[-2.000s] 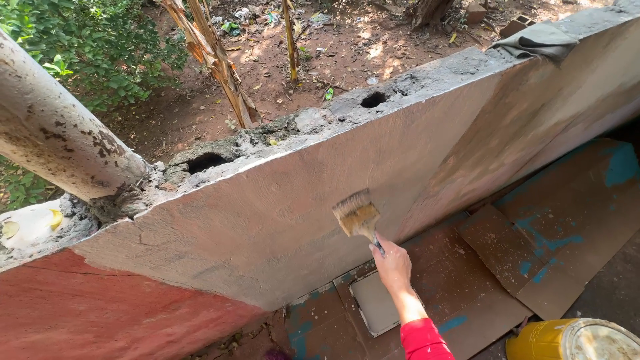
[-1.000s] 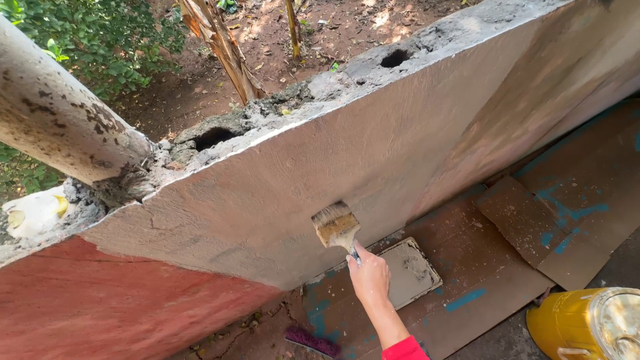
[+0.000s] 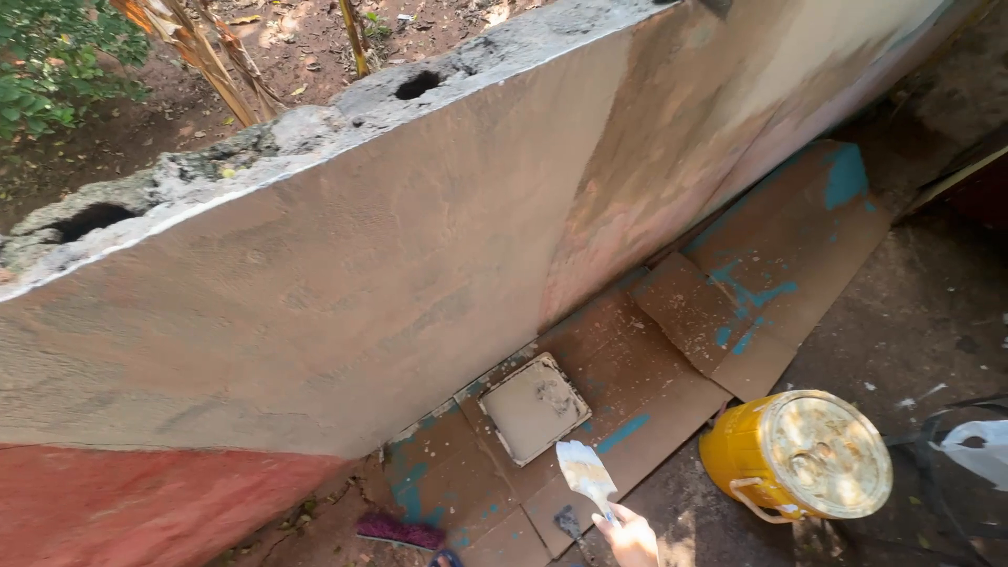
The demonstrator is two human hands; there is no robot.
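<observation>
My right hand (image 3: 630, 539), low and right of centre, grips the handle of a flat paintbrush (image 3: 584, 472) whose bristles are coated pale. The bristles appear just below the near corner of a shallow rectangular tray (image 3: 516, 425) of beige paint on the cardboard. Whether they touch anything is not clear. The masonry wall (image 3: 378, 236) beside them shows a beige-brown painted area, browner patches to the right and a red area (image 3: 142, 496) at the lower left. My left hand is out of view.
Paint-spotted cardboard sheets (image 3: 677, 378) line the wall's foot. A yellow bucket (image 3: 732, 449) with a stained lid stands at the right. A purple-bristled brush head (image 3: 402, 531) lies near a partly visible shoe (image 3: 446, 559). The wall's rough top (image 3: 315, 130) has holes; plants grow beyond.
My right hand and the paintbrush have left the wall's face and moved down beside the tray. The view has shifted toward the right along the wall.
</observation>
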